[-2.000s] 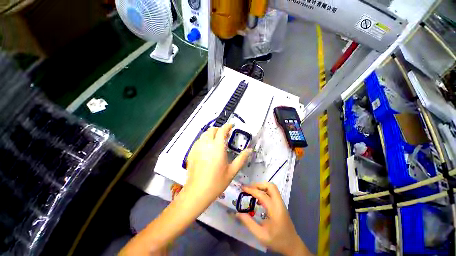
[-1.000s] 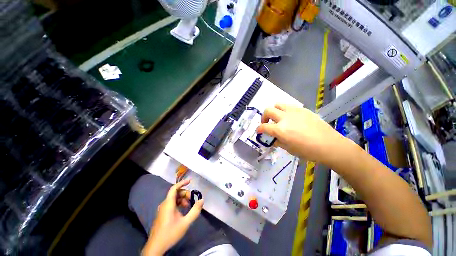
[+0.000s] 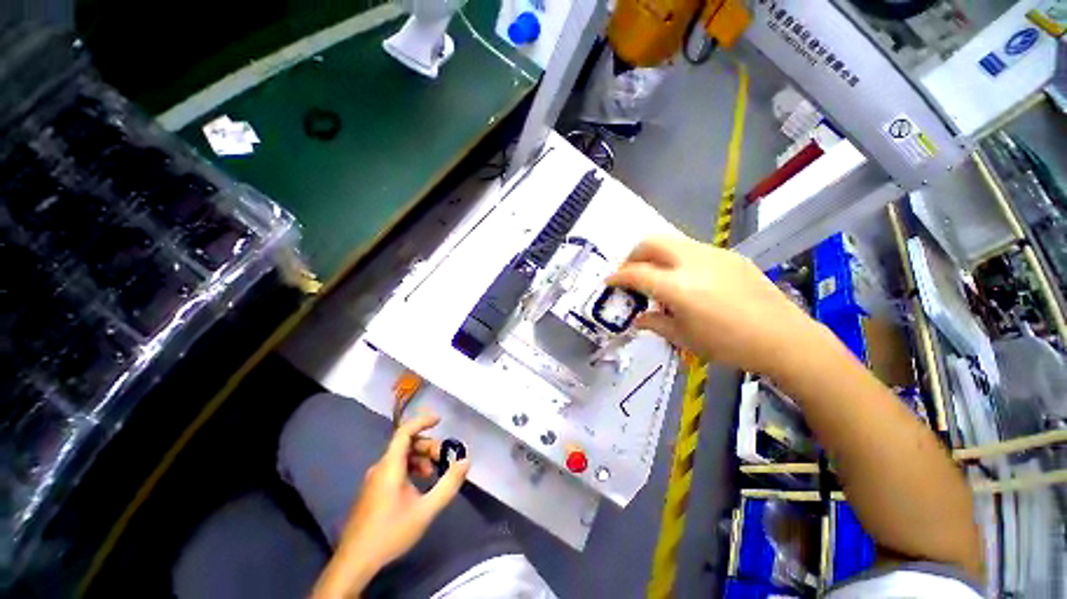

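My right hand (image 3: 702, 302) holds a black rounded-square frame (image 3: 618, 309) by its edge at the pale metal fixture (image 3: 570, 331) on the white machine base (image 3: 439, 293). Whether the frame is fully seated on the fixture cannot be told. My left hand (image 3: 398, 497) holds a second black frame (image 3: 451, 454) between thumb and fingers, low in front of the base, above my lap.
A black cable chain (image 3: 550, 240) and a hex key (image 3: 639, 392) lie on the base. A red button (image 3: 576, 461) is on its front edge. The orange machine head (image 3: 658, 29) hangs beyond. A blister tray (image 3: 140, 257) is at left. Blue bins (image 3: 840, 281) stand at right.
Two seconds ago both hands were over the base, each by a black frame. The fixture has come into view, my right hand is now at it, and my left hand has moved down left with its frame.
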